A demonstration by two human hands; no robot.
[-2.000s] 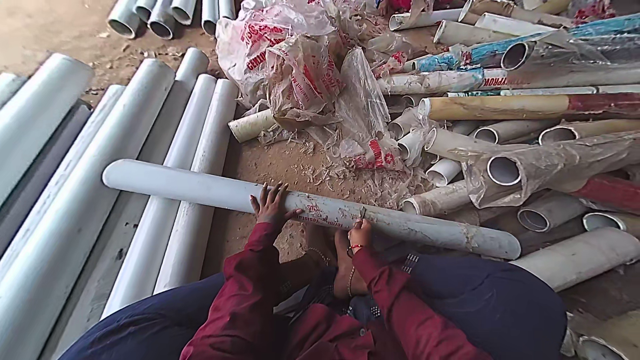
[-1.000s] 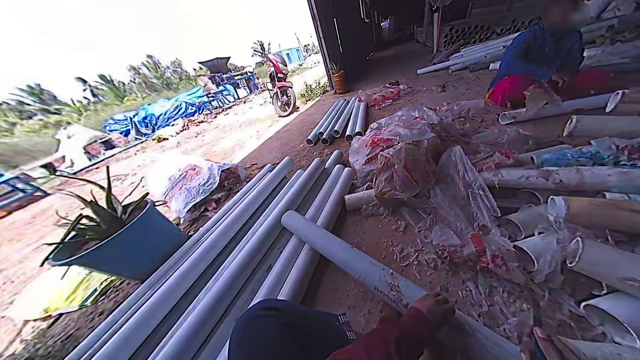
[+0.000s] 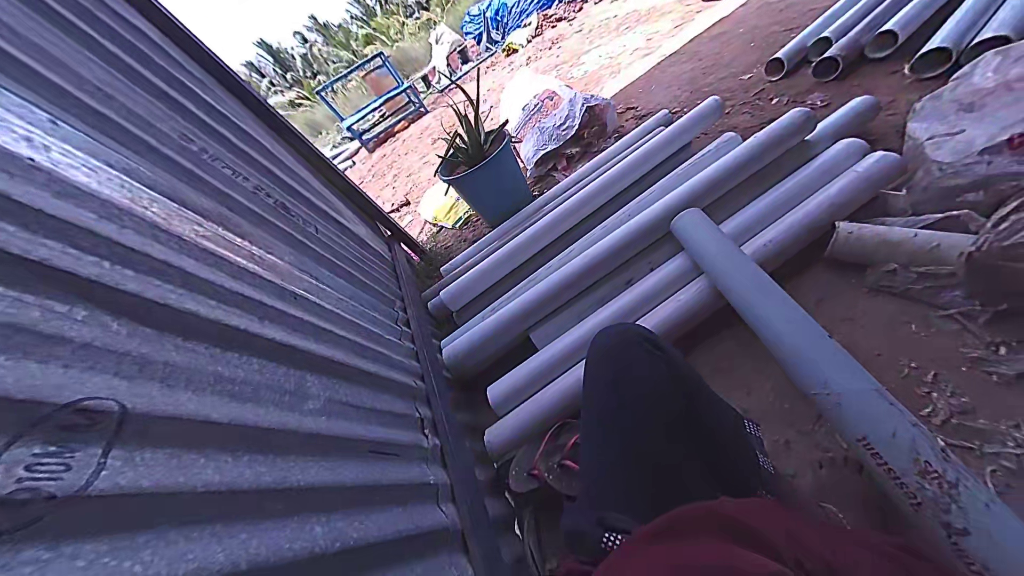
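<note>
Neither my left hand nor my right hand shows now; only a dark red sleeve [image 3: 744, 544] is at the bottom, beside my bent knee in dark cloth [image 3: 656, 424]. A grey-white plastic pipe [image 3: 800, 344] bearing red print slants from the lower right corner up to the left. Its far end lies over the row of similar pipes [image 3: 640, 240], which are laid side by side on the ground. Whether a hand touches the slanting pipe is out of view.
A corrugated metal sheet wall [image 3: 224, 320] fills the left. Past the pipes stand a blue pot with a spiky plant [image 3: 492, 188] and a plastic bag [image 3: 552, 116]. More pipes [image 3: 888, 32] lie at the upper right, above crumpled plastic wrap [image 3: 968, 136]. Sandals [image 3: 548, 460] lie near my knee.
The view has swung far to the left, bringing in the metal wall. Both hands, seen on the pipe two seconds ago, are out of view, as is the other seated person.
</note>
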